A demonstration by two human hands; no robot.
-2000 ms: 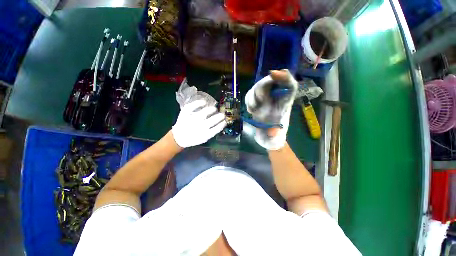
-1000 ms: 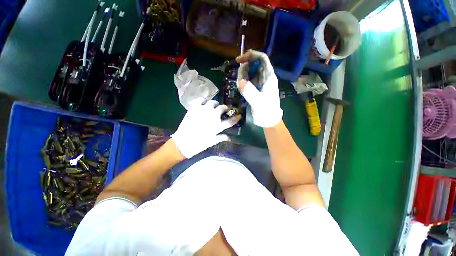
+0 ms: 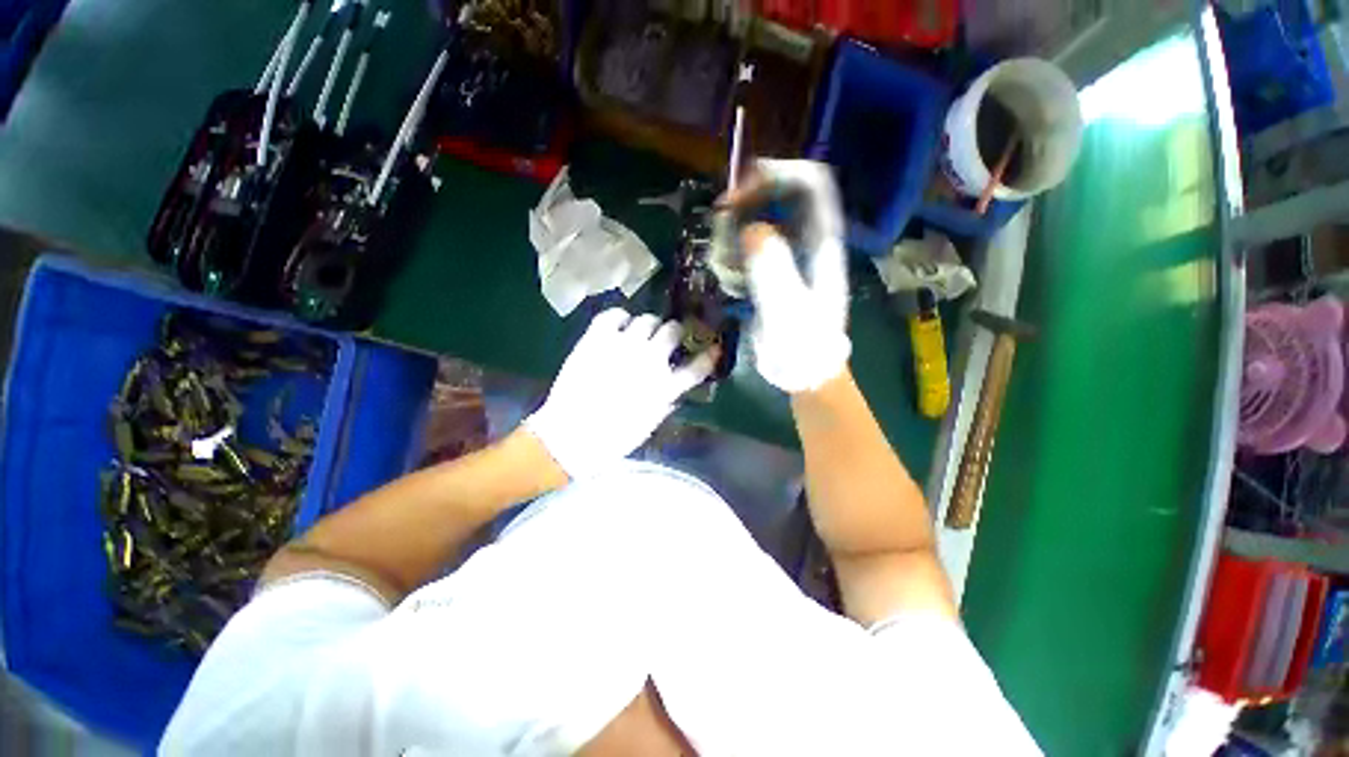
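A black lock housing lies on the green mat in front of me, its long silver rod pointing away. My left hand, in a white glove, has its thumb and fingertips on the near end of the housing, around a small round metal part. My right hand, in a stained white glove, is blurred over the right side of the housing. A dark blue bit of the pliers shows in its curled palm; the tool's tip is hidden. Crumpled white paper lies left of the housing.
Finished-looking housings with rods stand at left. A large blue bin of brass parts is at near left. At right are a white bucket with a brush, a yellow-handled tool, a hammer and the green conveyor.
My right hand has come from right of the housing to over it, its palm turned inward. My left hand has shifted onto the housing's near end, away from the paper. The view has shifted.
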